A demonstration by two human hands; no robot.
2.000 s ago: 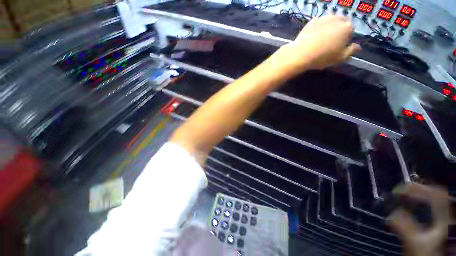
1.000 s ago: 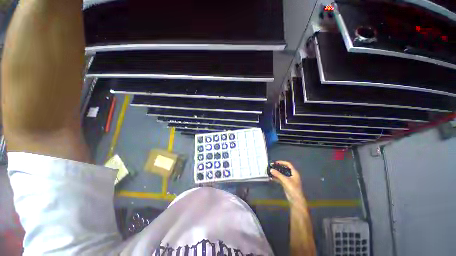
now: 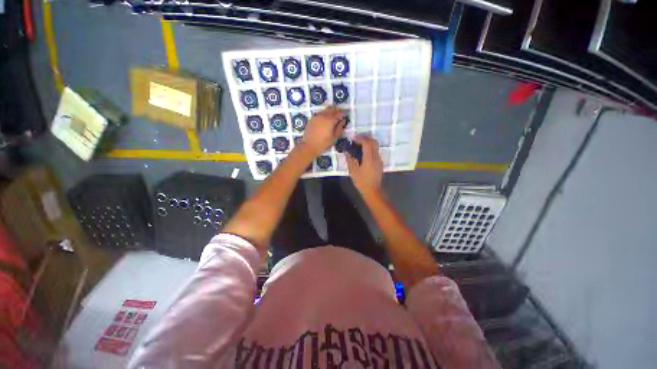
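A white watch tray (image 3: 392, 108) lies in front of me, with rows of round black smartwatches (image 3: 292, 68) in the pockets of its left part. The right columns hold no watches. My left hand (image 3: 322, 131) is over the middle of the tray, its fingertips on a black watch (image 3: 343, 122) at a pocket. My right hand (image 3: 366, 164) is just right of it and holds dark watches (image 3: 351, 149) over the tray's lower part. How many it holds cannot be told. My hands hide some pockets.
Black rack shelves (image 3: 562, 32) with silver edges run along the top. A brown cardboard box (image 3: 155, 99) is on the floor at left. Black foam holders (image 3: 198, 209) sit lower left, near a white box (image 3: 130, 306). A tray stack (image 3: 468, 220) rests at right beside the grey wall (image 3: 598, 194).
My view has tilted down and the tray appears larger. My left arm has come down from the rack to the tray. My right hand has moved from the tray's right edge over its lower middle.
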